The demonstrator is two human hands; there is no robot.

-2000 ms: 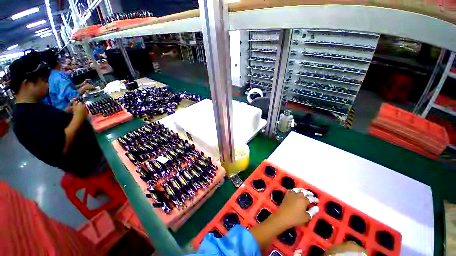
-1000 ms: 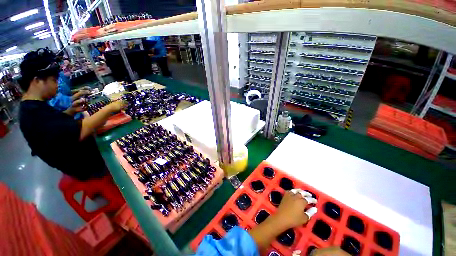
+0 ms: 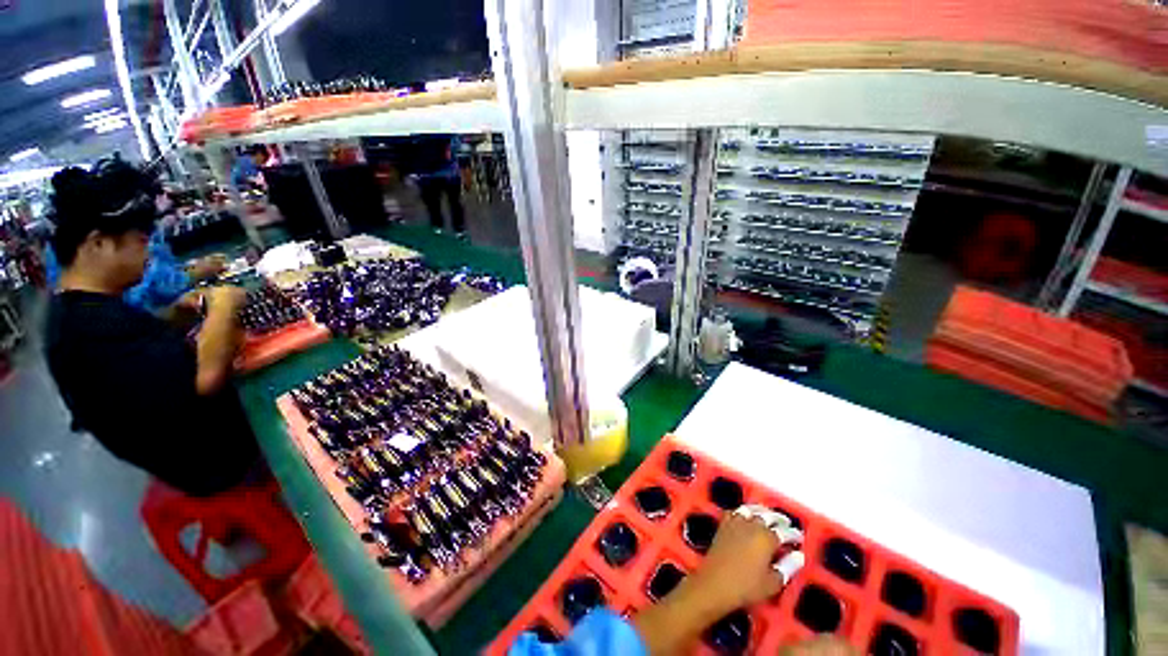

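A red-orange blister tray (image 3: pixel 884 551) lies in front of me with a glossy black square watch head in each visible pocket, such as one near the right end (image 3: pixel 976 629). My left hand (image 3: pixel 749 560), with white finger cots and a blue sleeve, rests over a pocket in the tray's back row. Its fingers are bent down and partly hide a dark watch head; I cannot tell whether they grip it. Only a blurred sliver of my right hand (image 3: pixel 824 646) shows at the bottom edge; its fingers are cut off.
A white sheet (image 3: pixel 897 474) lies behind the tray. A metal post (image 3: pixel 544 256) stands by a yellow cup or roll (image 3: pixel 597 446). Dense watches fill a pinkish tray (image 3: pixel 448 592) at left. A white bin (image 3: pixel 551 340) is behind. A person (image 3: pixel 141 372) sits at left.
The camera has tilted up slightly, so the bench sits lower in view and less of my right hand shows. My left hand stays at the same pocket. The seated person's hand has drawn back.
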